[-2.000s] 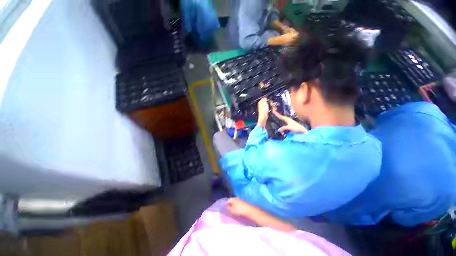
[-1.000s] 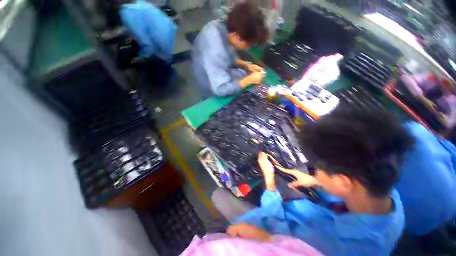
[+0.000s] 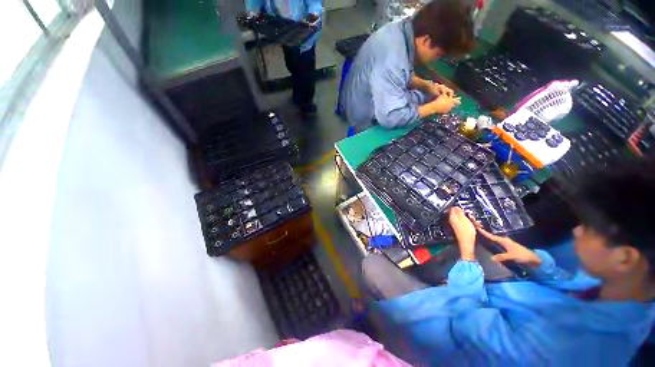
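Neither of my hands is in view; only pink cloth (image 3: 323, 351) shows at the bottom edge. Black compartment trays (image 3: 424, 168) overlap at angles on a green-topped bench (image 3: 355, 147), with small parts in some pockets. Another black tray (image 3: 251, 208) lies on a brown wooden cabinet (image 3: 276, 244) by the pale wall. More black trays (image 3: 240, 147) are behind it, and another (image 3: 302, 294) is low beside the cabinet.
A seated worker in blue (image 3: 503, 312) has both hands at the bench trays. Another worker (image 3: 384, 75) sits at the bench's far side. A standing person (image 3: 298, 50) holds a black tray. Round dark parts (image 3: 535, 130) lie on a white-topped box. An open bin (image 3: 366, 222) hangs beside the bench.
The view has swung, so the bench and workers sit further right. The hand seen earlier above the pink cloth is out of view. The person at the back now shows holding a tray.
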